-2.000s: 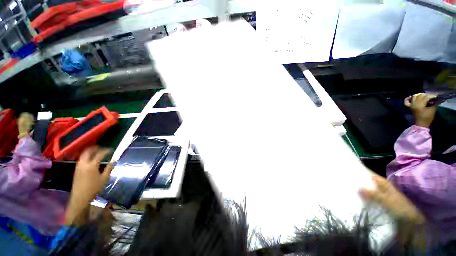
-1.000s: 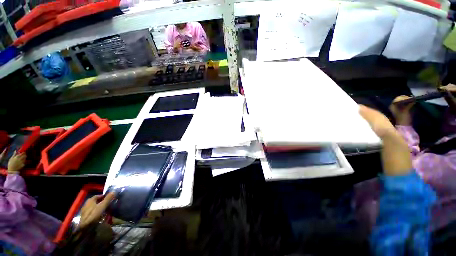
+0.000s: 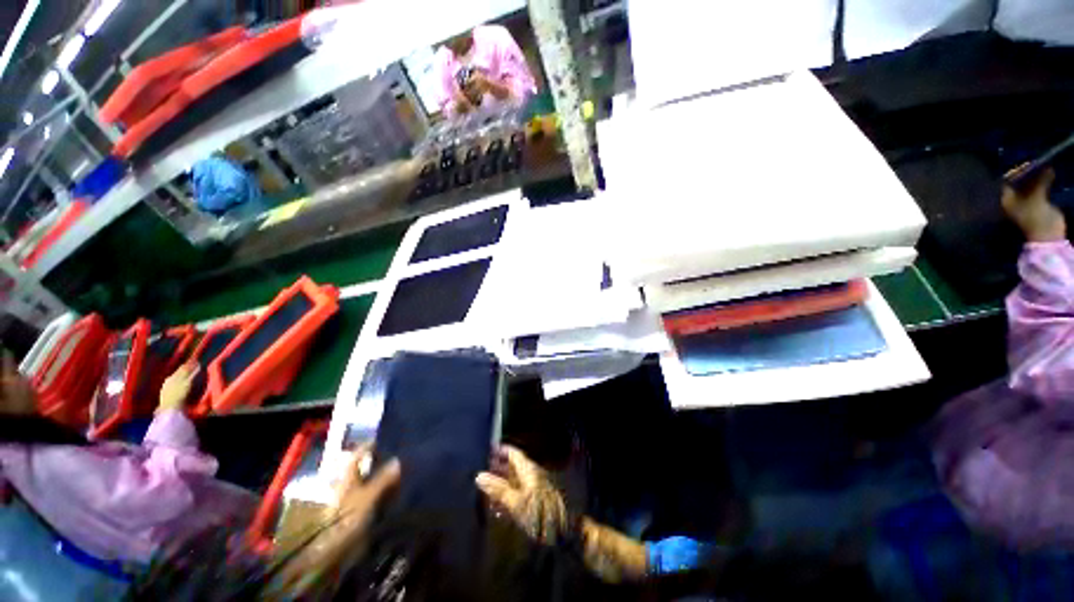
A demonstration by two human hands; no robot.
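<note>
A flat black tablet-like slab (image 3: 436,423) is held upright-on in front of me, over the near end of a long white foam tray (image 3: 344,412). My left hand (image 3: 359,500) grips its lower left edge. My right hand (image 3: 526,494) is at its lower right edge, fingers against it. Two dark screens lie in the tray's farther recesses, the nearer one (image 3: 436,296) behind the slab. A shiny film-like surface shows left of the slab; what lies under the slab is hidden.
White foam trays (image 3: 766,176) are stacked right of centre above an orange-red edge and a glossy screen (image 3: 783,341). White sheets (image 3: 577,288) lie between. Red frames (image 3: 277,347) stand on the green belt at left. People in pink sleeves sit on both sides.
The top white board has been set on the right stack and my right hand has let it go. Both hands now hold the black slab, raised from the near end of the long tray.
</note>
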